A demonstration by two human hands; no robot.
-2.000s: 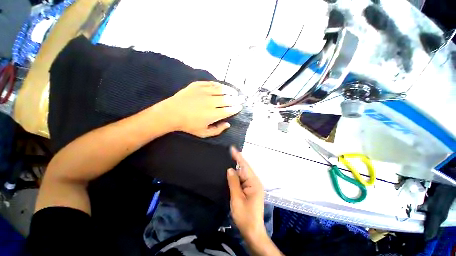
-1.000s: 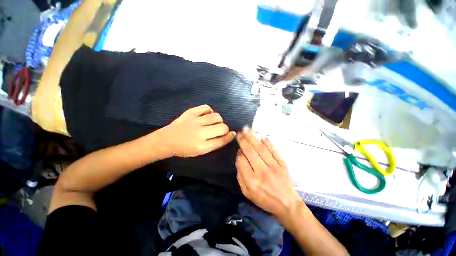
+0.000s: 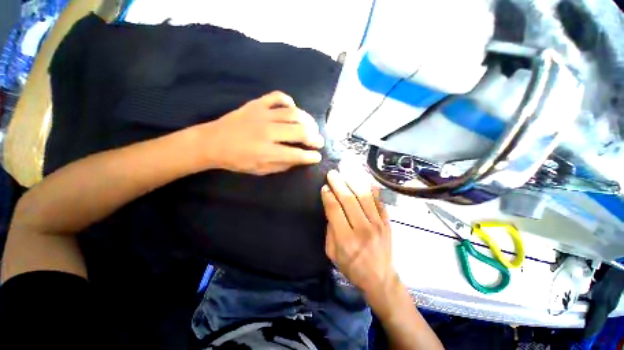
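The black garment panel (image 3: 239,222) lies over the left of the machine table and hangs towards the lap. A faintly ribbed black piece (image 3: 154,102) shows on it. My left hand (image 3: 267,137) rests on the cloth, fingertips just left of the presser foot area (image 3: 354,145). My right hand (image 3: 359,229) lies at the cloth's right edge below the needle area, its fingers close together; its thumb is hidden, so a grip cannot be told. The exact contact of cloth and needle is blurred by glare.
The white sewing machine head (image 3: 424,61) with a curved shiny bar (image 3: 523,130) stands at upper right. Scissors with yellow and green handles (image 3: 487,263) lie right of my right hand. A dark thread crosses the table. A yellow-brown taped bundle (image 3: 31,137) lines the left edge.
The ribbed piece, clearly seen before, is now mostly dark and indistinct. My left hand has moved up and right on the cloth from one second ago, nearer the needle. The view has shifted.
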